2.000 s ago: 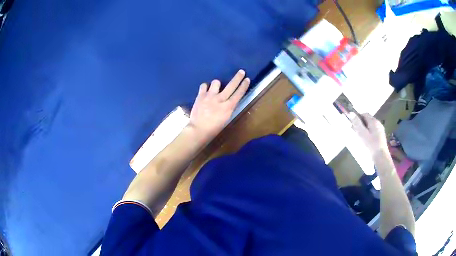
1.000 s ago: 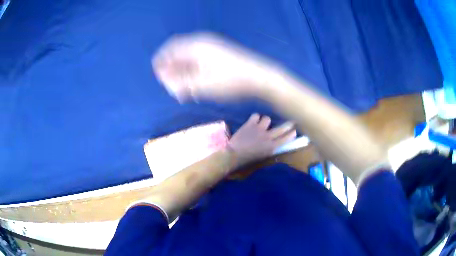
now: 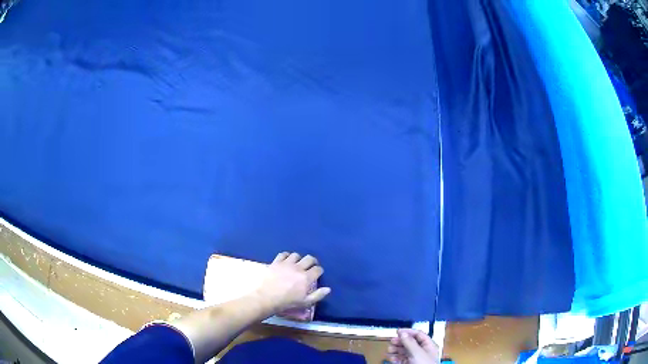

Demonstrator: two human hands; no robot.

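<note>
Navy cloth (image 3: 234,156) covers most of the table, with shallow wrinkles at upper left. A pink-white block (image 3: 231,279) lies on its near edge. My left hand (image 3: 290,283) is over the block's right part, fingers curled over the far edge and thumb past the right end. My right hand (image 3: 413,347) is at the bottom edge, partly cut off, its fingers close together by the near end of a thin pale line (image 3: 441,192) crossing the cloth. Whether it holds anything cannot be told.
Loosely folded navy cloth (image 3: 504,213) lies right of the line, then a bright blue cloth (image 3: 604,192). The table's brown near edge (image 3: 92,288) curves along lower left. Bare brown tabletop (image 3: 494,340) and blue pieces (image 3: 561,355) show at lower right.
My right hand has come down from over the cloth to the table's near edge. My left hand has moved from beside the block onto it. The view has shifted, showing more of the bright blue cloth.
</note>
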